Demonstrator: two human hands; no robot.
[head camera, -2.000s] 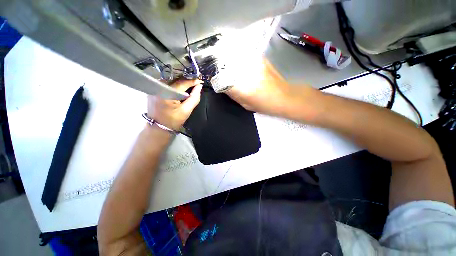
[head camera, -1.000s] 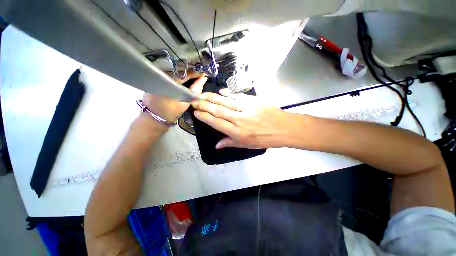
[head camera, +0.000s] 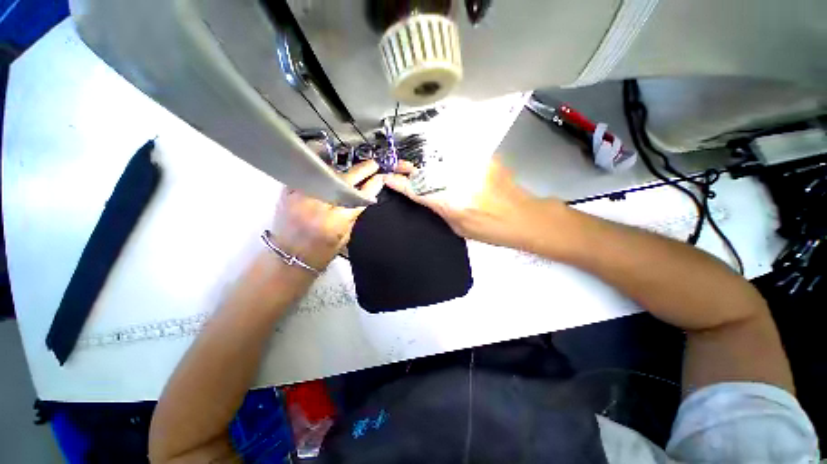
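A black fabric panel (head camera: 411, 258) lies flat on the white table, its rounded end towards me and its far end at the presser foot and needle (head camera: 388, 156). My left hand (head camera: 317, 217) is at the panel's left edge, its fingertips close to the presser foot and partly hidden by the machine head. My right hand (head camera: 462, 204) rests on the panel's upper right edge, fingertips by the needle, partly washed out by the lamp. Both hands hold the panel's far end. No zipper teeth can be made out.
The sewing machine head (head camera: 526, 41) with its ribbed dial (head camera: 421, 56) overhangs the work. A black fabric strip (head camera: 104, 249) lies at left. Red-handled snips (head camera: 585, 127) lie on the machine bed. Black cords (head camera: 666, 154) hang at right, near a black heap with silvery ends (head camera: 802, 227).
My right hand has moved off the middle of the panel, up to its far right edge, uncovering the panel. My left hand stays beside the needle. The camera view has shifted, showing the ribbed dial.
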